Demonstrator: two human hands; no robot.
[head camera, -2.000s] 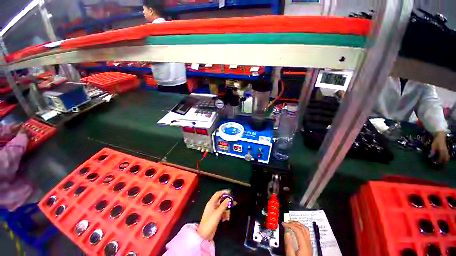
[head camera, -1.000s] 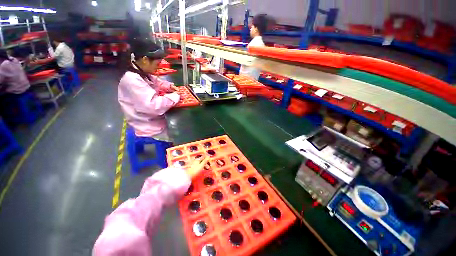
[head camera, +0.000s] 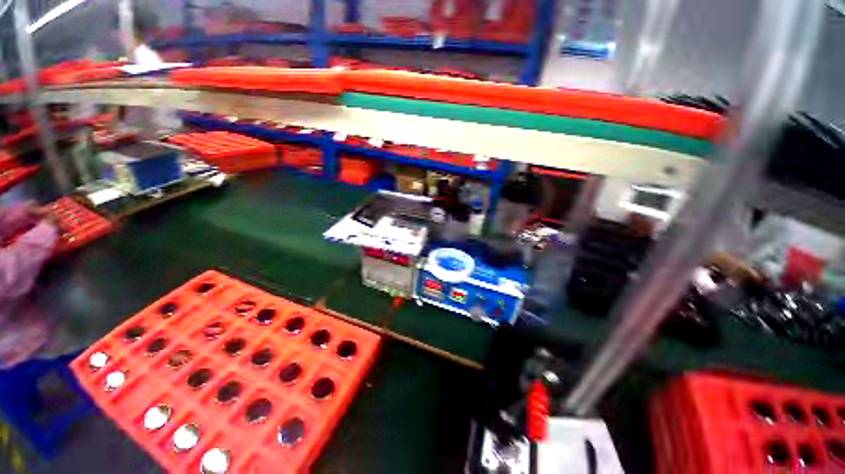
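Observation:
Neither of my hands is in the picture. The left red tray (head camera: 310, 407) lies on the bench at the lower left, with rows of dark and silvery round units, one bright unit (head camera: 157, 417) near its front. The clamp fixture (head camera: 500, 454) stands at the bottom, right of centre, blurred and partly cut off by the lower edge. Its red handle (head camera: 537, 410) is upright. A white record sheet (head camera: 573, 446) with a dark pen (head camera: 591, 455) lies right of it. I cannot tell whether a unit sits in the fixture.
A blue control box (head camera: 471, 294) and a power supply (head camera: 387, 269) with papers on top stand behind the fixture. A metal post (head camera: 653, 301) rises at the right, beside a stack of red trays (head camera: 681, 426). A long shelf crosses above. A person's pink sleeve shows at far left.
The view swung left to the tray and floor, then back to the bench. My left hand held a round unit, then reached over the left tray; now both hands are out of the picture.

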